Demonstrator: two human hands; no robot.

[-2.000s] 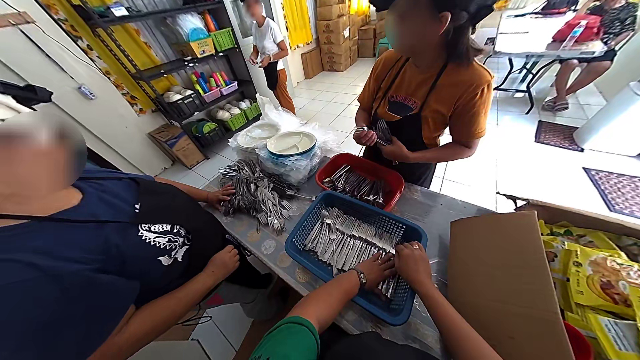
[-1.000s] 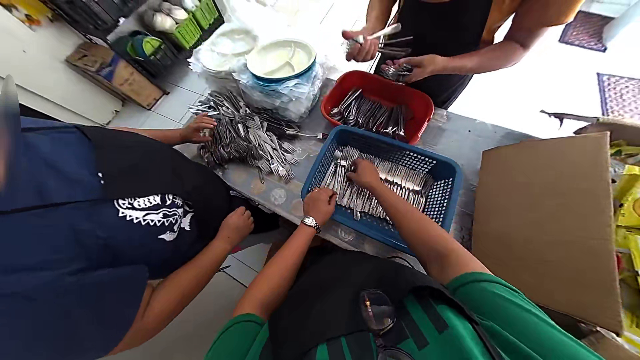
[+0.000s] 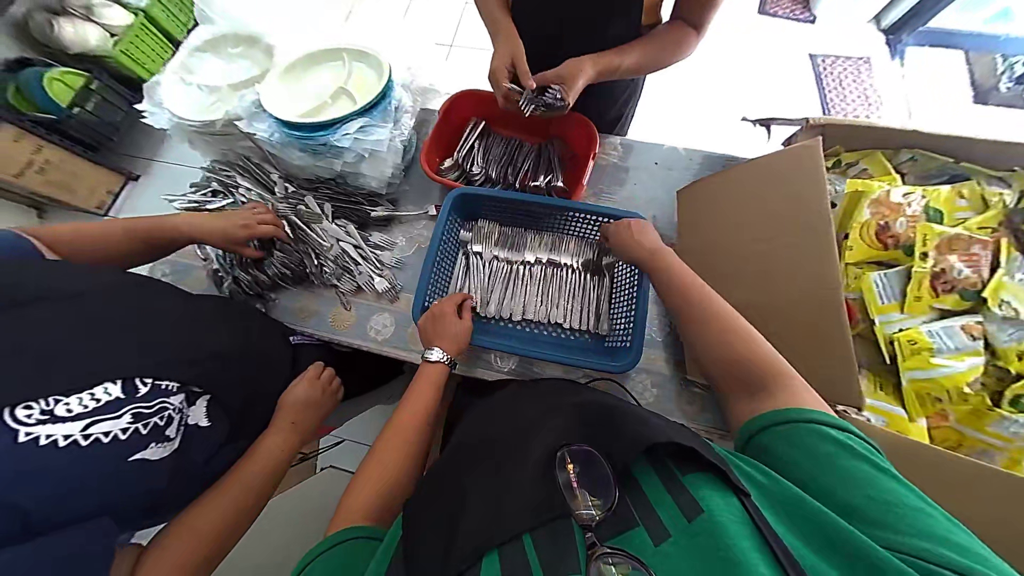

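Observation:
Metal forks (image 3: 536, 276) lie in rows inside a blue perforated plastic basket (image 3: 552, 358). My left hand (image 3: 448, 324), with a wristwatch, is at the basket's near left corner beside the fork handles; its fingertips are bent, and what they hold is unclear. My right hand (image 3: 632, 242) reaches to the far right end of the fork row, its fingers partly hidden. Behind the basket stands a red plastic tub (image 3: 588, 148) of cutlery, with a co-worker's hands (image 3: 540, 80) holding utensils above it. A loose heap of forks (image 3: 320, 232) lies to the left.
Another co-worker's hand (image 3: 240, 230) rests on the heap. Stacked divided plates (image 3: 324, 84) in plastic wrap stand behind it. To the right is an open cardboard box (image 3: 760, 264) with yellow packets (image 3: 952, 256). The patterned tabletop (image 3: 384, 324) shows around the basket.
My right hand has moved from the left part of the forks to their right end. My left hand remains near the basket's left front. The view has shifted closer over the table since the earliest frame.

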